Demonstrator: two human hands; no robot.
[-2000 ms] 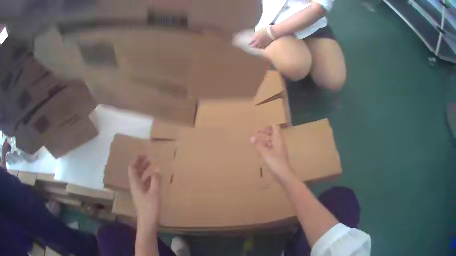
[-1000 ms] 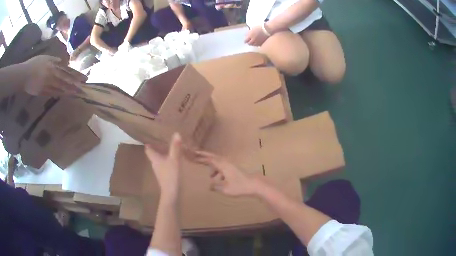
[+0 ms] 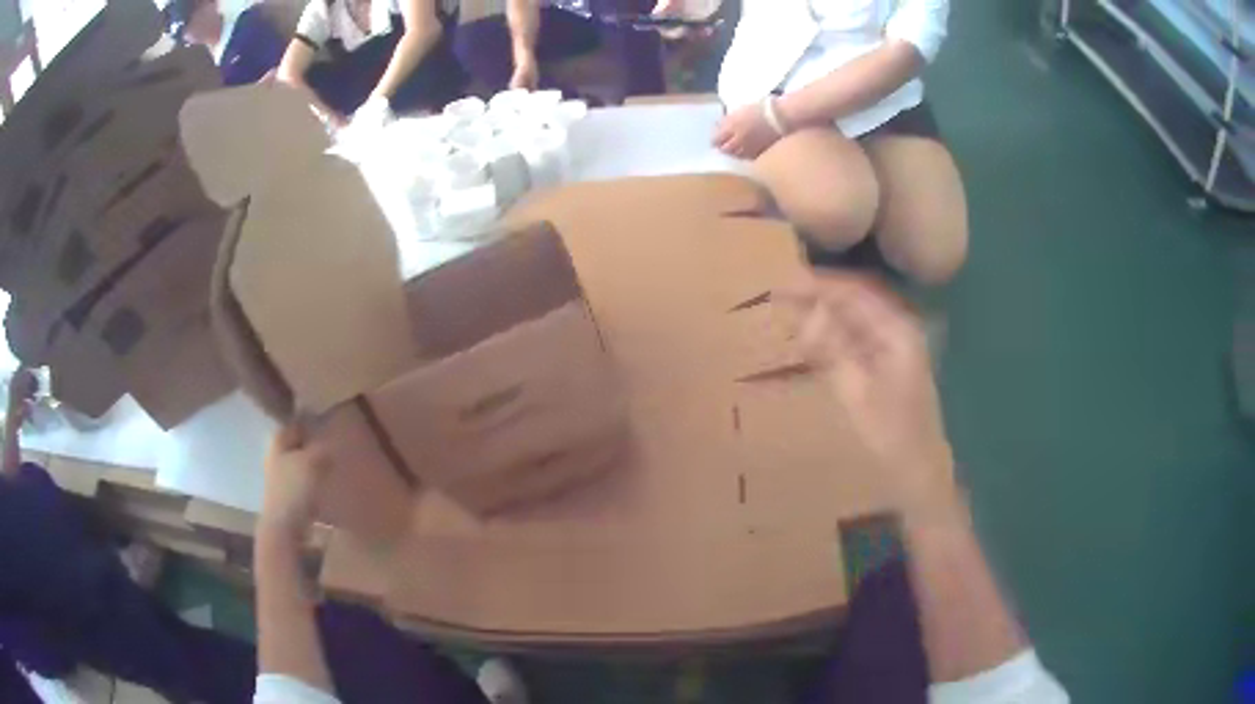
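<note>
A partly folded brown mailer box (image 3: 496,413) with a dark printed mark on its near panel sits tilted over a stack of flat cardboard blanks (image 3: 661,564). Its broad lid panel (image 3: 317,275) stands up on the left. My left hand (image 3: 289,488) holds the box at its lower left edge; some fingers are hidden behind the cardboard. My right hand (image 3: 874,351) is blurred, empty and open, above the right side of the top blank, apart from the box. Slits show along that blank's right part.
Piled brown boxes (image 3: 103,261) stand at the far left. White cups or small containers (image 3: 496,151) cluster on the white-covered table (image 3: 633,142). A seated person (image 3: 840,165) is at the far right of the stack, others beyond the table. A metal rack (image 3: 1170,96) stands at upper right.
The box has come nearer and lower, its lid panel now raised. The other person's hand at left is gone. My left hand has moved left onto the box; my right hand has moved right, off it.
</note>
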